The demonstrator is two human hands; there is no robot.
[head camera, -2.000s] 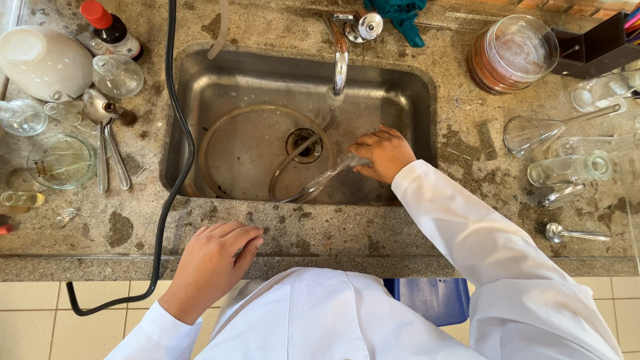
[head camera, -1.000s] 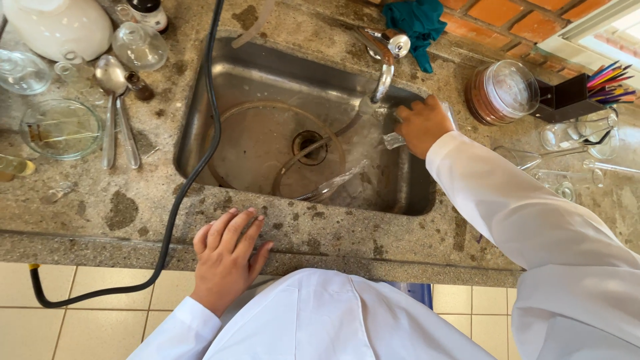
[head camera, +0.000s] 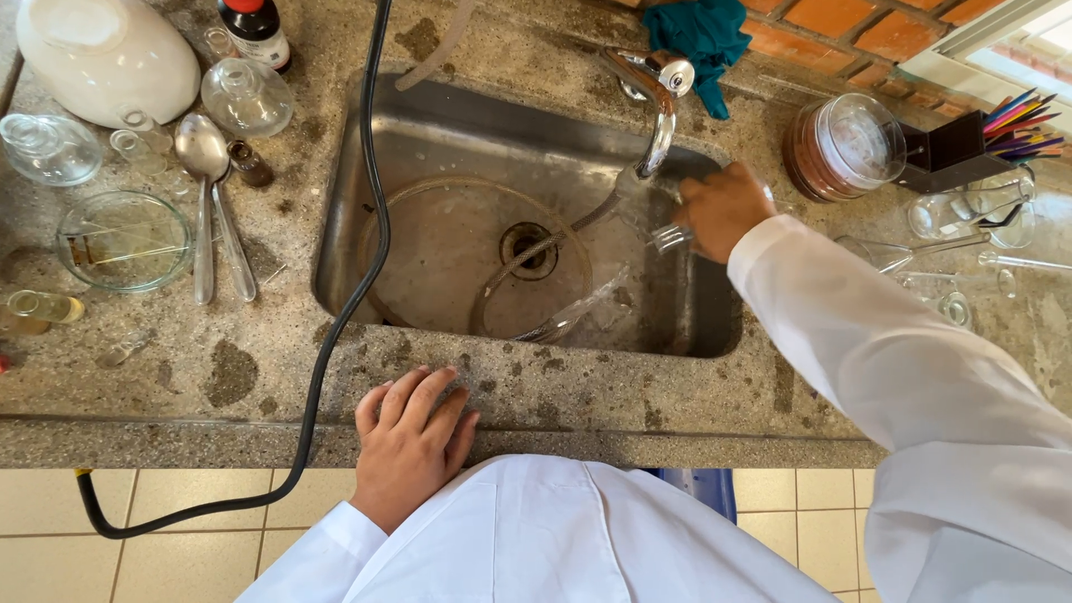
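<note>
My left hand (head camera: 414,440) rests palm down on the front edge of the stone counter (head camera: 536,381), fingers spread, holding nothing. Over the right side of the stainless steel sink (head camera: 452,109), my right hand (head camera: 727,209) is closed on a clear glass piece (head camera: 670,238), blurred and partly hidden by the fingers. The chrome faucet (head camera: 662,126) curves down just left of that hand. In the basin a braided clear hose (head camera: 502,280) lies coiled across the drain (head camera: 529,249). Its clear end or a water stream, I cannot tell which, shows near the basin's front.
A black hose (head camera: 378,193) crosses the sink's left side. Two metal spoons (head camera: 203,226), a glass dish (head camera: 124,241), flasks (head camera: 246,97) and a dark bottle (head camera: 254,32) stand left. Right are stacked petri dishes (head camera: 846,146), a pencil holder (head camera: 950,155) and glassware (head camera: 913,251). A teal cloth (head camera: 697,42) lies behind.
My right hand has moved from the basin's front right toward its back right, beside the faucet, with the clear glass piece. My left hand stays on the counter edge. The view has turned somewhat.
</note>
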